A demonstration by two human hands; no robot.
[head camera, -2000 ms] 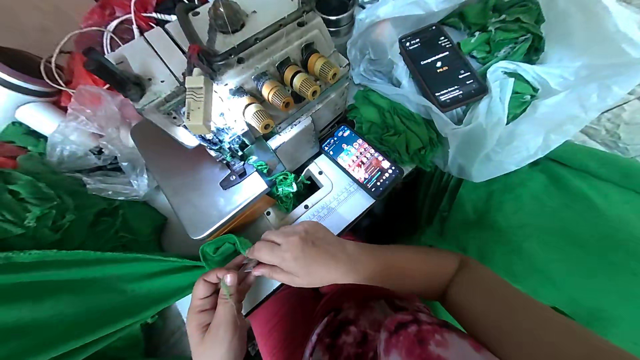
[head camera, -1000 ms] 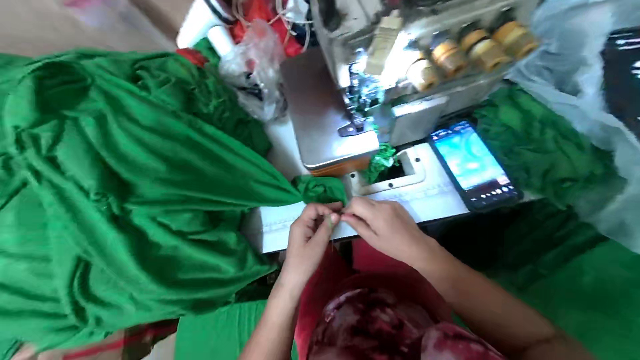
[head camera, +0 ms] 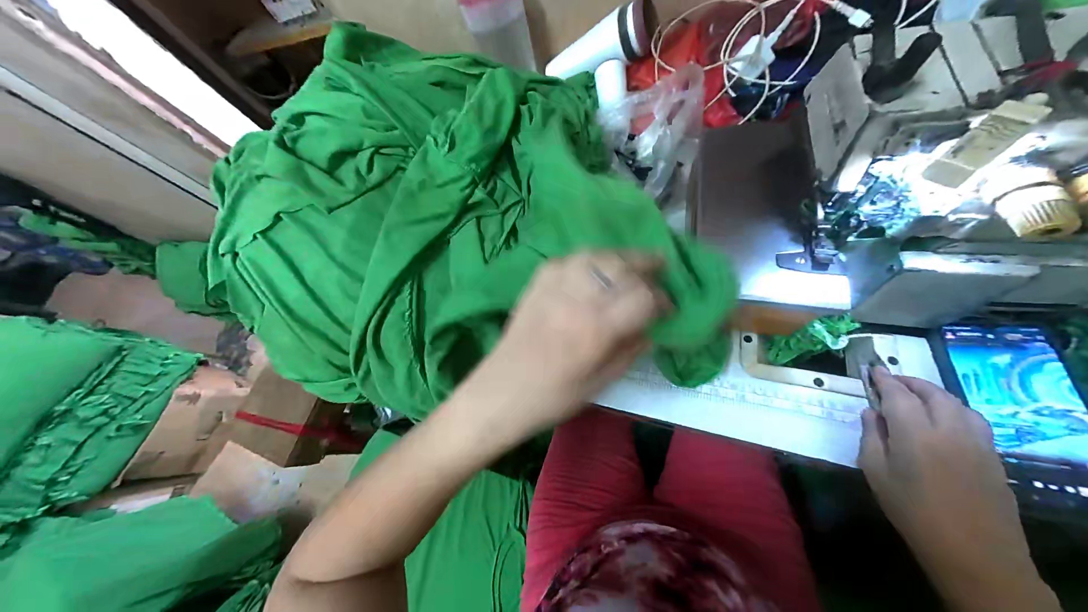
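My left hand (head camera: 586, 314), blurred by motion, is closed on a bunched part of the green fabric (head camera: 340, 246), in front of a large heap of it. My right hand (head camera: 926, 442) holds a small metal tool, perhaps thread snips (head camera: 867, 365), by the opening in the machine's white bed plate (head camera: 765, 408). Green fabric scraps (head camera: 812, 338) lie in that opening. Above them are the overlock sewing machine's presser foot (head camera: 803, 261) and its lit needle area. A smartphone (head camera: 1011, 391) with its screen on lies just right of my right hand.
A clear plastic bag (head camera: 667, 127), a white hairdryer-like object (head camera: 599, 42) and white cables (head camera: 752, 59) lie behind the machine. Cardboard boxes (head camera: 195, 416) and more gathered green fabric (head camera: 93, 408) are at the left. My lap is below the machine bed.
My hands, together at the fabric edge before, are now apart: the left with the fabric, the right by the bed opening with a metal tool. The view has swung left.
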